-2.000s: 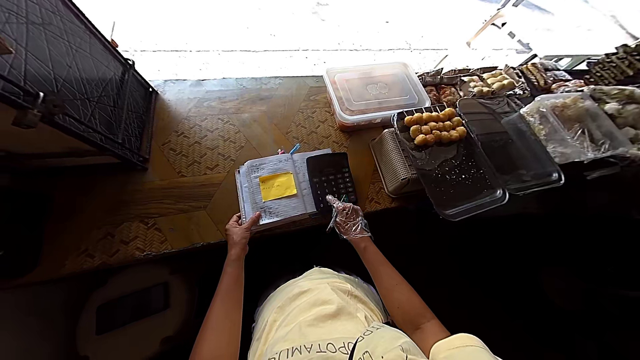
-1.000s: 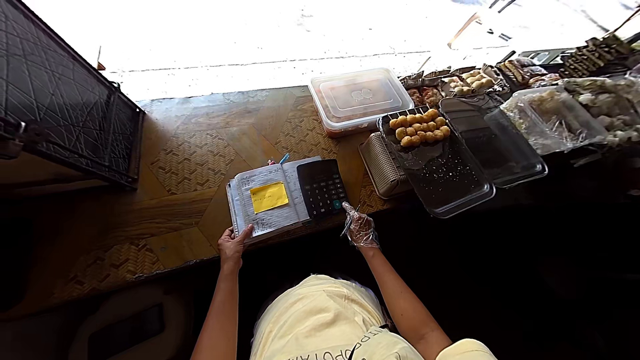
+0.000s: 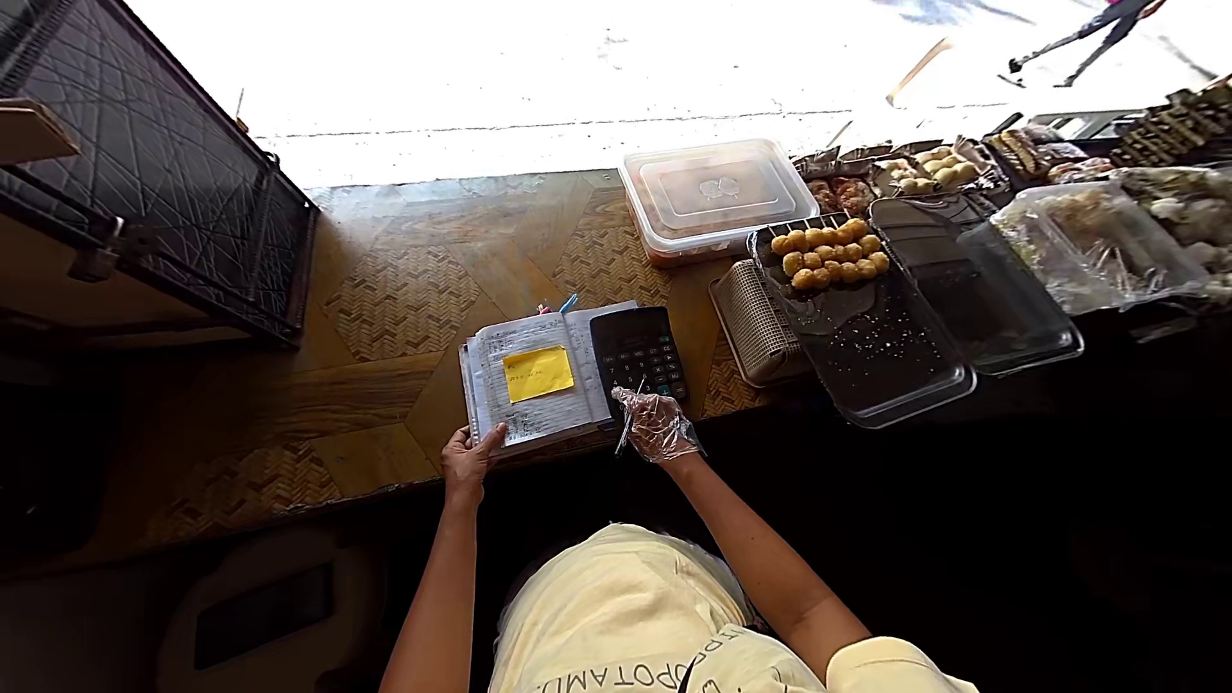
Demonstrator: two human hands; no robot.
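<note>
An open notebook [image 3: 549,419] with handwritten pages lies at the counter's front edge, a yellow sticky note [image 3: 538,373] on its left page. My left hand [image 3: 470,456] grips the notebook's lower left corner, thumb on the page. A black calculator [image 3: 637,356] rests over the right page. My right hand [image 3: 658,425], in a clear plastic glove, is at the calculator's lower keys with a finger extended; whether it presses a key cannot be told. A blue pen or clip [image 3: 569,303] sticks out at the notebook's top.
On the wooden counter [image 3: 385,385], a lidded plastic container [image 3: 717,192] stands behind a woven-pattern case [image 3: 760,322]. Skewered balls [image 3: 830,253] lie in a clear tray [image 3: 881,356], with another tray [image 3: 972,279] and bagged food [image 3: 1097,241] further right. A metal grille [image 3: 183,164] stands left. A person's legs [image 3: 1097,38] show outside.
My right hand has moved from beside the calculator's lower right corner back over its lower keys. My left hand still holds the notebook. A person's legs have appeared outside at the top right.
</note>
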